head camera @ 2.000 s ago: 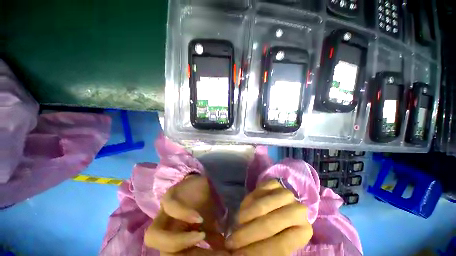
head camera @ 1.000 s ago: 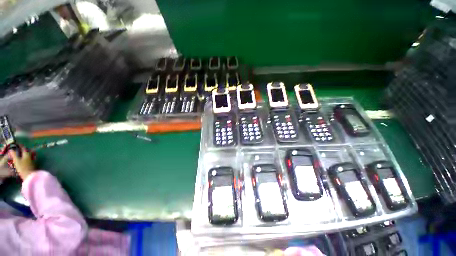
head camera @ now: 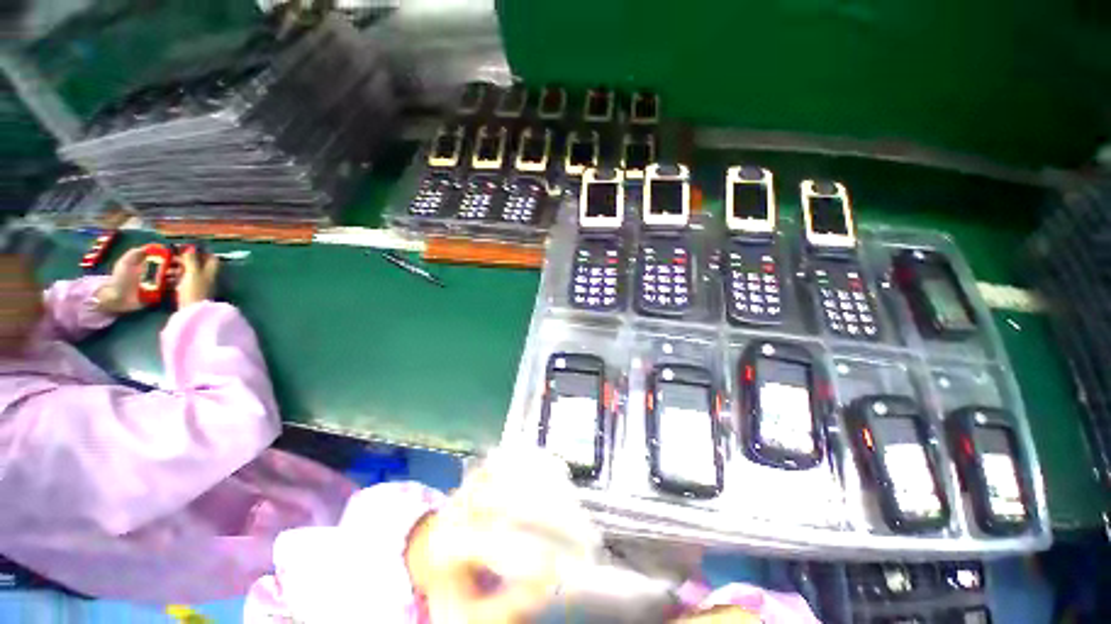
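A clear blister tray (head camera: pixel 780 518) holds black phones in two rows. Several open flip phones (head camera: pixel 666 274) stand in the back row, with dark screens above keypads; a closed one (head camera: pixel 938 293) lies at its right end. The front row holds face-down phones (head camera: pixel 686 433) with white labels. My left hand (head camera: pixel 469 567) is in front of the tray's lower left corner, overexposed and blurred; a small dark reddish spot shows at its fingers. My right hand (head camera: pixel 731 613) is mostly cut off by the bottom edge. A blurred greyish shape lies between the hands.
A second phone tray (head camera: pixel 475 226) is at the back left, beside stacked trays (head camera: pixel 244 146). More stacked trays (head camera: pixel 1084 268) are at the right. A thin dark stick (head camera: pixel 412 267) lies on the bench. A pink-sleeved person at left holds a red-and-black phone (head camera: pixel 154 274). A lower phone tray (head camera: pixel 895 583) shows below.
The view has shifted left, showing more of the neighbouring person. My left hand has come into view at the bottom. The phones keep their places in the tray.
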